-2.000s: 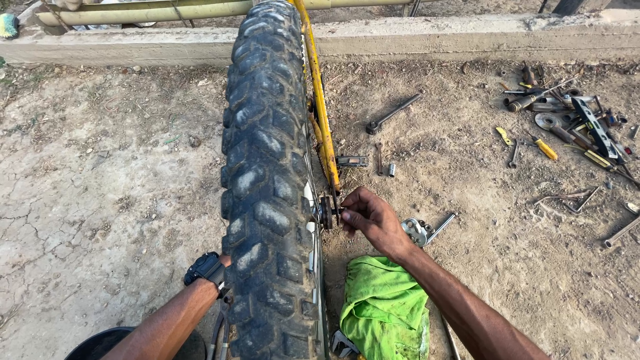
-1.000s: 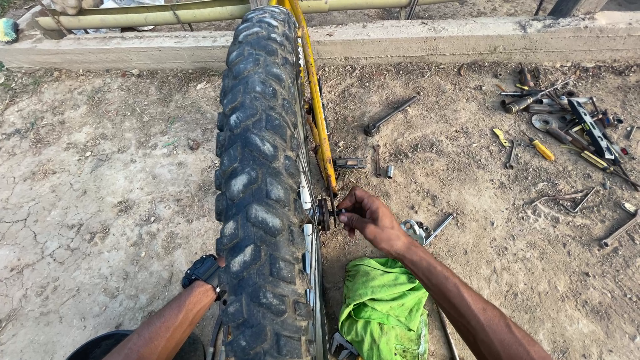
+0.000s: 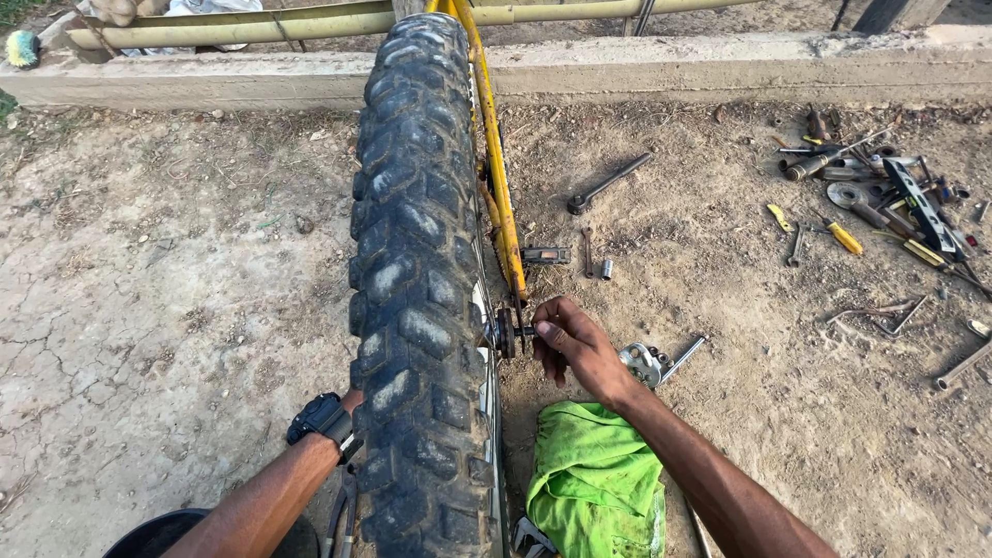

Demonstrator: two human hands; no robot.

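Observation:
A bicycle wheel with a knobby black tire (image 3: 422, 310) stands upright between my arms, beside the yellow bicycle frame (image 3: 496, 170). At the wheel's right side, the threaded axle end (image 3: 525, 331) sticks out past the hub and the frame's dropout. The thumb and fingers of my right hand (image 3: 570, 341) are closed at the tip of this axle; whether they pinch a small part there cannot be seen. My left hand (image 3: 355, 401) reaches behind the tire's left side, mostly hidden, with a black watch on the wrist. Its fingers and anything in them are out of sight.
A green cloth (image 3: 597, 480) lies below my right hand, near a round metal part (image 3: 642, 364). A ratchet handle (image 3: 608, 184), a small wrench (image 3: 587, 252) and a socket (image 3: 607, 269) lie beyond. Piled tools (image 3: 876, 174) lie right; a black bucket (image 3: 167, 533) is bottom left. A concrete curb (image 3: 697, 71) crosses behind.

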